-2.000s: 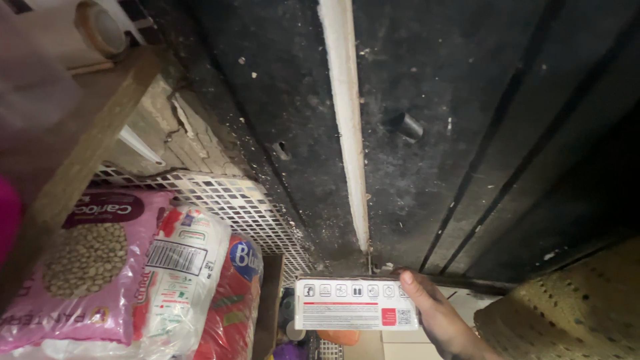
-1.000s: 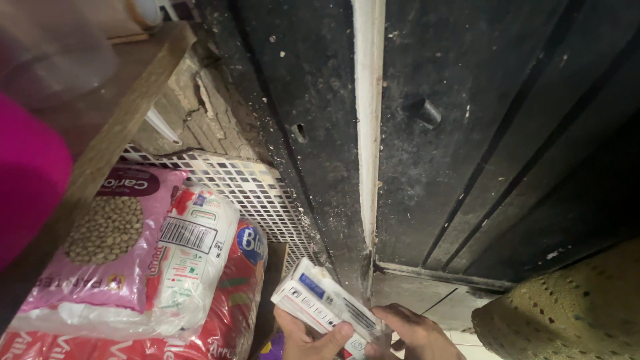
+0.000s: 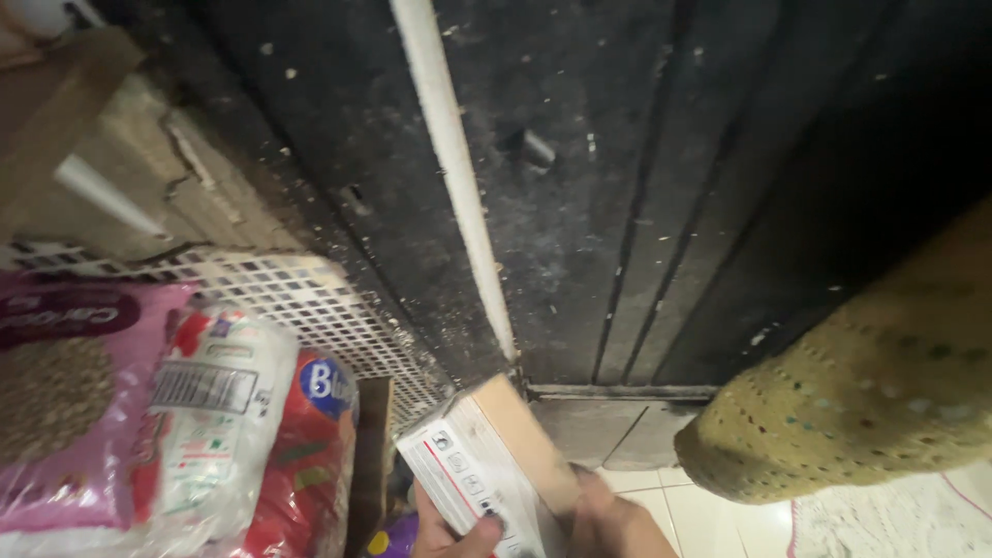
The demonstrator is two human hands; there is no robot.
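Note:
A white cardboard box (image 3: pixel 473 473) with printed symbols and a red line is tilted at the lower middle, its plain tan side (image 3: pixel 523 438) facing up and right. My left hand (image 3: pixel 457 535) grips it from below, with the thumb on the printed face. Against the box's right end rests my right hand (image 3: pixel 612 515), blurred, its fingers partly hidden, so whether it grips is unclear. Just left of the box are a red plastic food packet (image 3: pixel 302 457), a white plastic packet with a barcode (image 3: pixel 213 426) and a pink bag of beans (image 3: pixel 62 411).
A black door (image 3: pixel 573 194) with a pale vertical strip (image 3: pixel 457 155) stands ahead. Mosaic tile (image 3: pixel 310 302) and a broken wall edge (image 3: pixel 209 186) are at left. A yellow-green perforated cloth (image 3: pixel 837 411) hangs at right, above floor tiles (image 3: pixel 670 496) and a pale mat (image 3: pixel 891 511).
Two seconds ago one hand showed at the box's right end, with the box level; now both hands are at it and it is tilted. Its plain tan side has turned into view.

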